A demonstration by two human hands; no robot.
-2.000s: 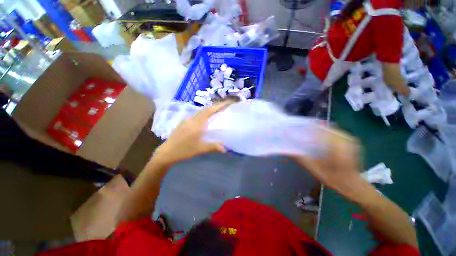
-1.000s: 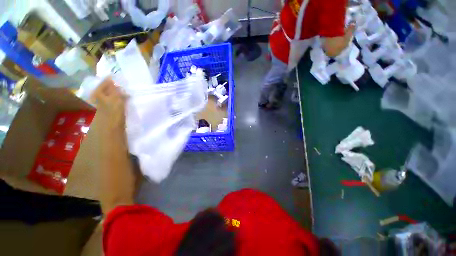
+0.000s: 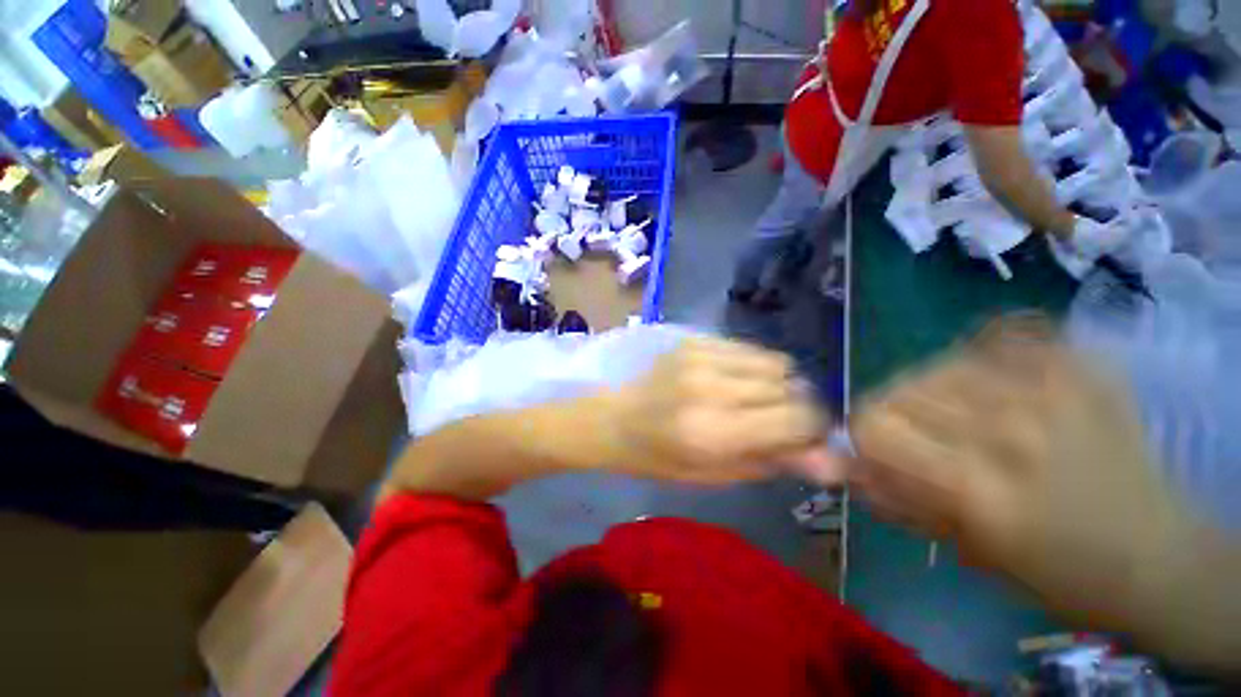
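My left hand (image 3: 721, 409) is closed in front of my chest. It grips the near end of a whitish, limp air-column bag (image 3: 531, 370), which stretches left behind my forearm, over the near end of the blue turnover crate (image 3: 453, 279). My right hand (image 3: 973, 436) is large and blurred, its fingertips beside my left fingertips at the bench edge; whether it pinches part of the bag is unclear. White product units (image 3: 578, 218) lie in the crate, with some black parts and brown cardboard.
A master carton (image 3: 306, 375) holding closed red boxes (image 3: 191, 334) stands open at left. The green bench (image 3: 905, 306) runs along the right, with white units and whitish bags on it. A person in a red shirt (image 3: 1000, 61) bends over its far part. More bags lie behind the crate.
The bag, hanging from my left hand over the left side, is now drawn across the middle. My left hand has moved right, and my right hand has come into view beside it.
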